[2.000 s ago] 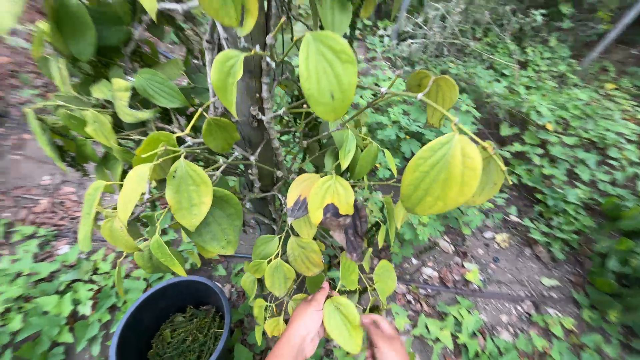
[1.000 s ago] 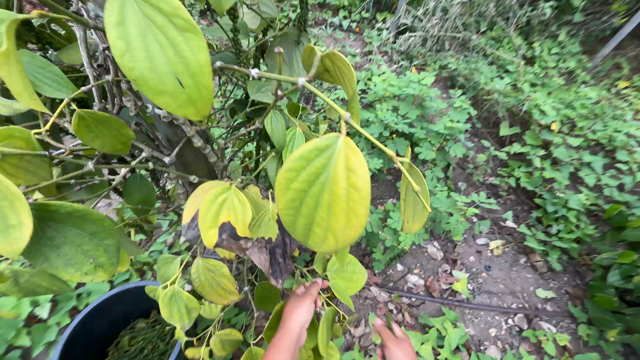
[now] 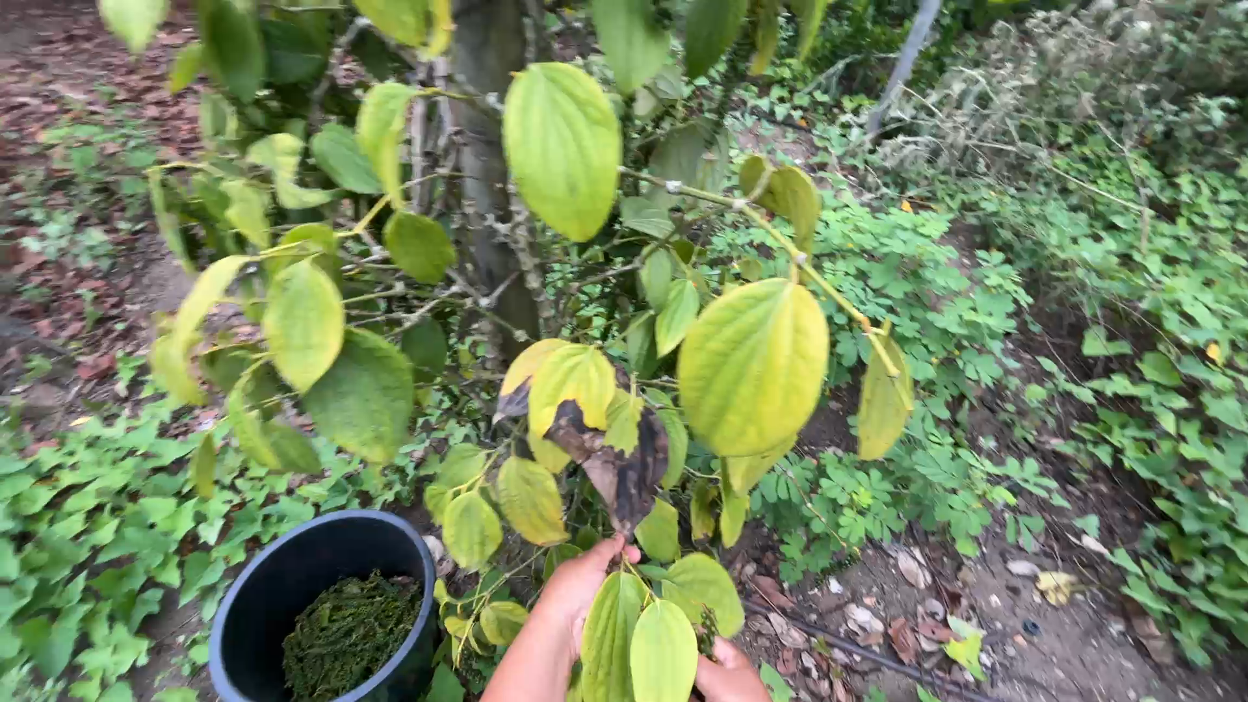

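My left hand is at the lower middle, its fingertips pinching a thin leafy stem just under a withered brown leaf of the climbing vine. Yellow-green leaves hang in front of and between my hands. Low down to the right, my right hand has its fingertips at small dark green sprigs, partly hidden by leaves and the frame's edge. At the lower left stands a dark round bucket with a heap of green spikes or sprigs in it.
The vine climbs an upright post. A branch with large yellowing leaves reaches out to the right above my hands. A thin dark hose crosses the littered soil. Low green ground cover grows on both sides, and a slanted pole stands behind.
My right hand, apart from the foliage a second ago, is now in close beside the leaves near my left hand. The view has swung back toward the post and bucket.
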